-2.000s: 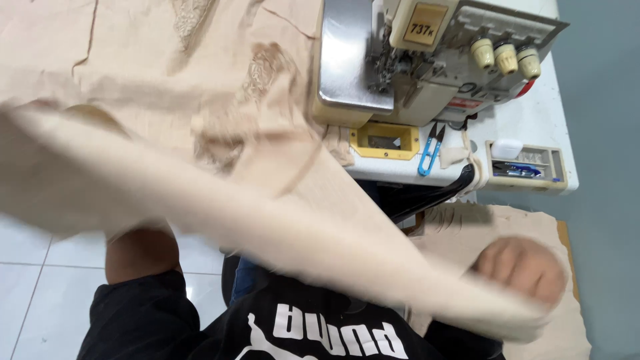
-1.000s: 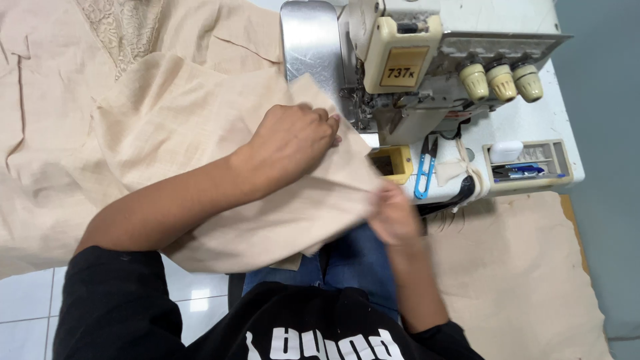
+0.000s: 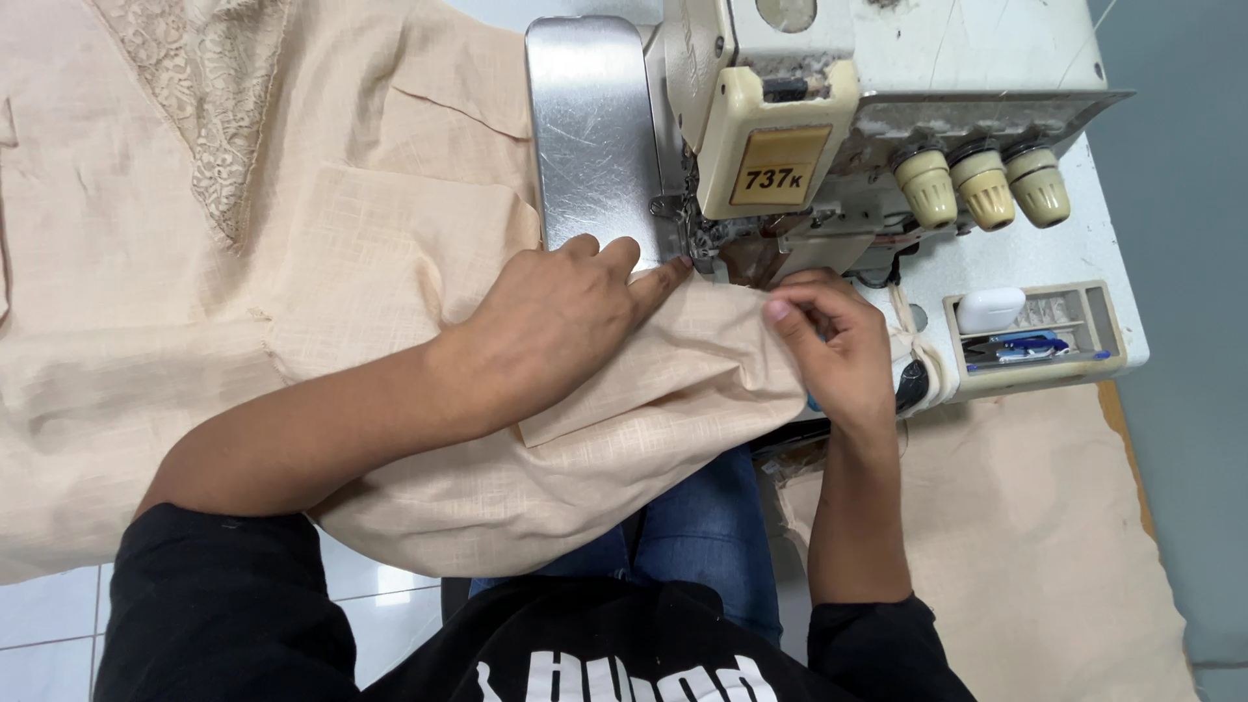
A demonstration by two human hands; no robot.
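Observation:
Beige woven fabric (image 3: 585,487) drapes over my lap and the left of the table, its edge up at the presser foot (image 3: 700,244) of an overlock sewing machine (image 3: 770,136). My left hand (image 3: 556,322) lies flat on the cloth, index fingertip close beside the foot. Between thumb and fingers, my right hand (image 3: 834,336) pinches the fabric's edge just right of the foot. A lace inset (image 3: 219,127) shows in the cloth at the upper left. The metal side plate (image 3: 595,127) lies above my left hand.
Three tension knobs (image 3: 985,190) front the machine. A tray (image 3: 1107,322) at the table's right holds a white case (image 3: 991,309) and pens. Blue-handled thread snips are mostly hidden behind my right hand. More beige fabric (image 3: 1033,526) lies lower right.
Two seconds ago the cloth was stretched in a blur between my spread hands. Since one second ago, its edge has come to the presser foot, with both my hands close to it.

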